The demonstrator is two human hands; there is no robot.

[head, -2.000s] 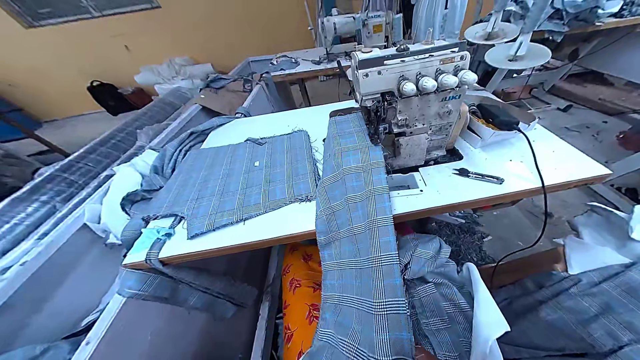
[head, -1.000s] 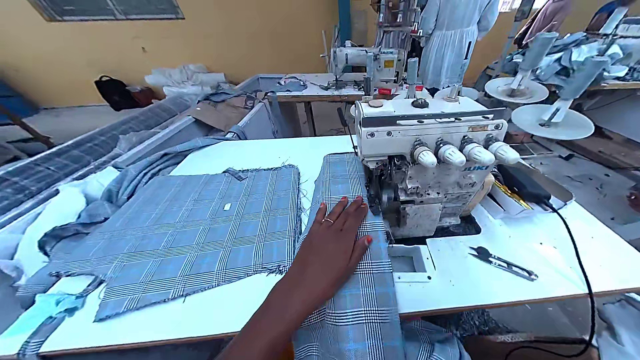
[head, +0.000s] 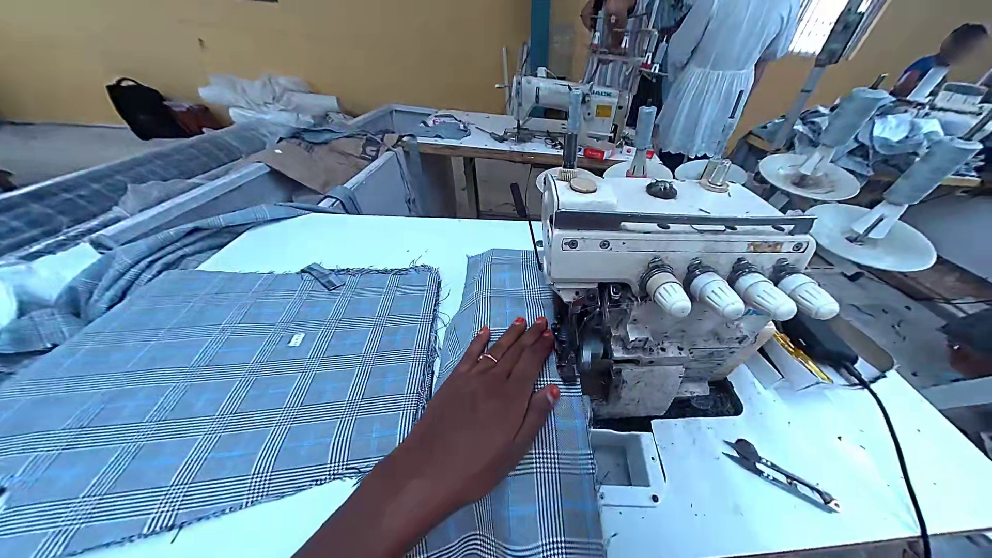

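My left hand [head: 496, 395] lies palm down on a long strip of grey plaid cloth [head: 504, 283], its fingers beside the needle area of a white overlock sewing machine [head: 682, 240]. The strip runs along the machine's left side toward the bottom edge of the view. To the left, a wider plaid panel [head: 232, 380] with frayed edges lies flat, bearing a small white tag [head: 296, 339] and a cloth scrap [head: 322, 276]. Thread snips [head: 783, 473] rest on the white table [head: 744, 515] right of the machine. My right hand is not visible.
A black cable [head: 899, 442] curves over the table's right side. Thread cones stand on round white holders [head: 872, 236] behind the machine. Plaid cloth [head: 155, 256] is bunched at the left. Another sewing machine [head: 570, 105] and a person in light clothing [head: 709, 77] are farther back.
My left hand, unseen two seconds ago, came onto the cloth strip by one second ago. It now lies closer to the machine's needle area. The view has shifted.
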